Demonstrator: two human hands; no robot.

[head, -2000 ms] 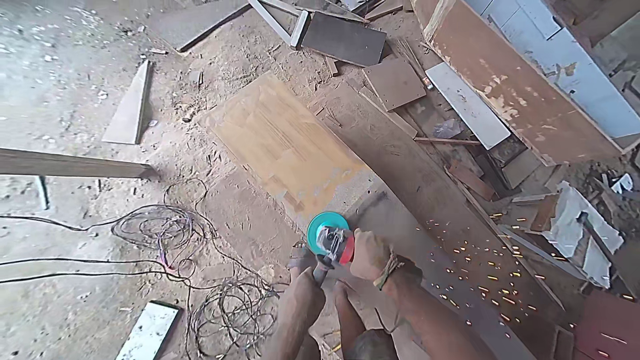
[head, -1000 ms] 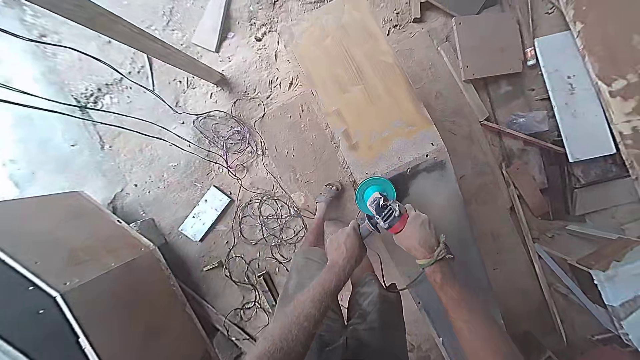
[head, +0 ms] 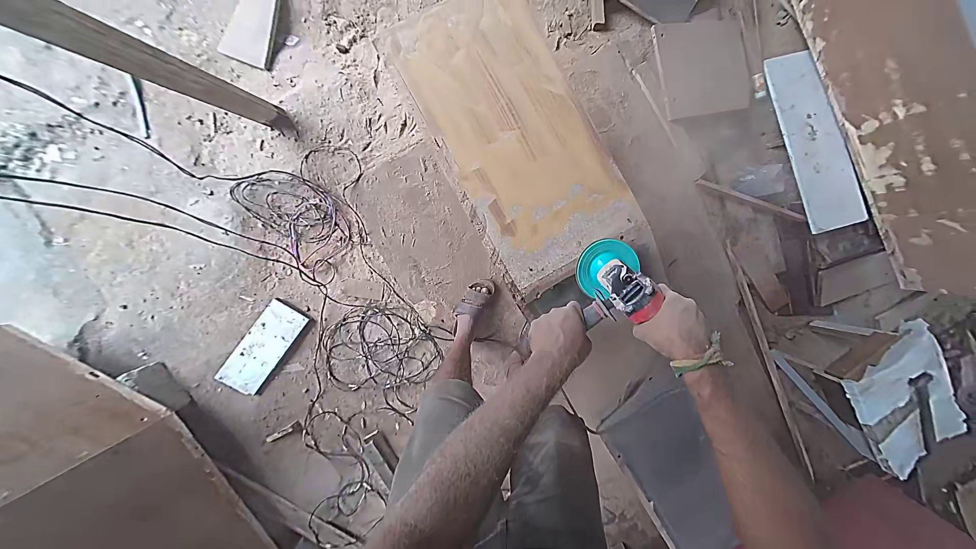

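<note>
An angle grinder with a round teal disc is held in both my hands. My left hand grips its side handle, and my right hand is closed around the red part of its body. The disc is over the near end of a long board, which has a yellow-tan patchy face and a greyer near edge. Whether the disc touches the board cannot be told. Haze hangs to the right of the board.
Tangled cables lie on the dusty ground left of my sandaled foot. A wooden post slants in at upper left, above a white tile-like piece. A brown box-like panel stands lower left. Scrap boards are piled at right.
Orange sparks flew to the right of the grinder two seconds ago; none show now. Both hands have kept hold of the grinder. The view has shifted and turned considerably.
</note>
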